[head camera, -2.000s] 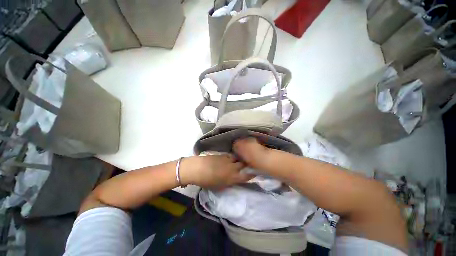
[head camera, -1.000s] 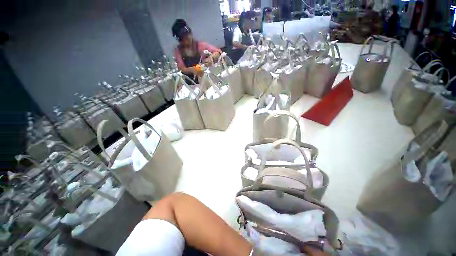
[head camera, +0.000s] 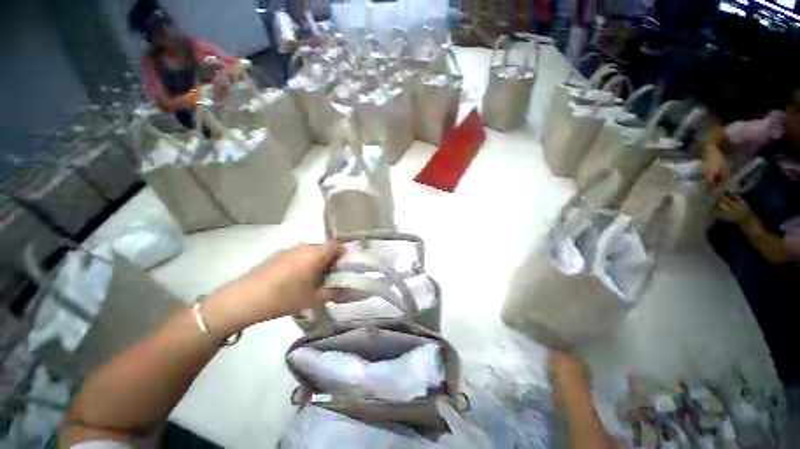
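Beige-grey tote bags stand in a row in front of me. The nearest open tote bag (head camera: 377, 408) has white stuffing paper (head camera: 373, 373) in its mouth and small metal rings at its sides. My left hand (head camera: 311, 274), with a bracelet at the wrist, is closed at the handle of the tote bag (head camera: 428, 302) just behind it. The fingertips are blurred. My right hand (head camera: 570, 373) is low at the right, blurred, beside crinkled clear plastic (head camera: 513, 381); its fingers cannot be made out.
A red board (head camera: 452, 158) lies beyond the bags on the white table (head camera: 465, 237). A stuffed bag (head camera: 570, 289) stands at right, more at left and back. Coiled straps (head camera: 693, 416) lie lower right. One person (head camera: 175, 70) is at back left, another (head camera: 763, 202) at right.
The view has swung right. My left hand has come up from the lower edge to the bag behind the nearest one. The front handle now leans lower. My right hand is away from the bags.
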